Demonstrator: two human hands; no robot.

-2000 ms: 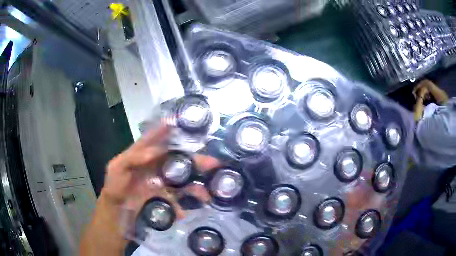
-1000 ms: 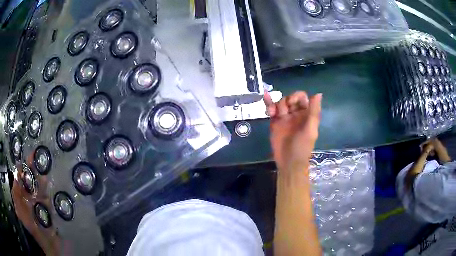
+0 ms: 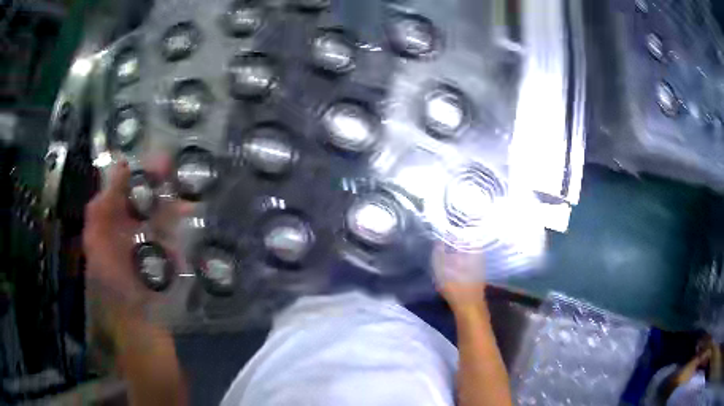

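Observation:
A clear blister tray [image 3: 317, 182] fills the upper left and middle, tilted and motion-blurred. Rows of round parts with black rings and shiny silver centres, such as this speaker driver [image 3: 349, 127], sit in its pockets. The lower right corner pocket [image 3: 470, 202] shows bright rings and no clear black ring; glare hides whether it holds a part. My left hand [image 3: 115, 238] holds the tray at its left side, partly seen through the plastic. My right hand [image 3: 460, 273] is at the tray's lower right corner, its fingers partly hidden by glare.
A pale machine rail [image 3: 548, 103] stands right of the tray. The green bench [image 3: 627, 230] lies beyond it, with a clear tray stack [image 3: 651, 131] at upper right. A clear tray without black rounds [image 3: 579, 349] is at lower right, near another person's arm [image 3: 687, 371].
The tray has shifted right in view and now covers more of the middle. My right hand has moved from the machine ledge to the tray's corner. The loose round on the ledge no longer shows.

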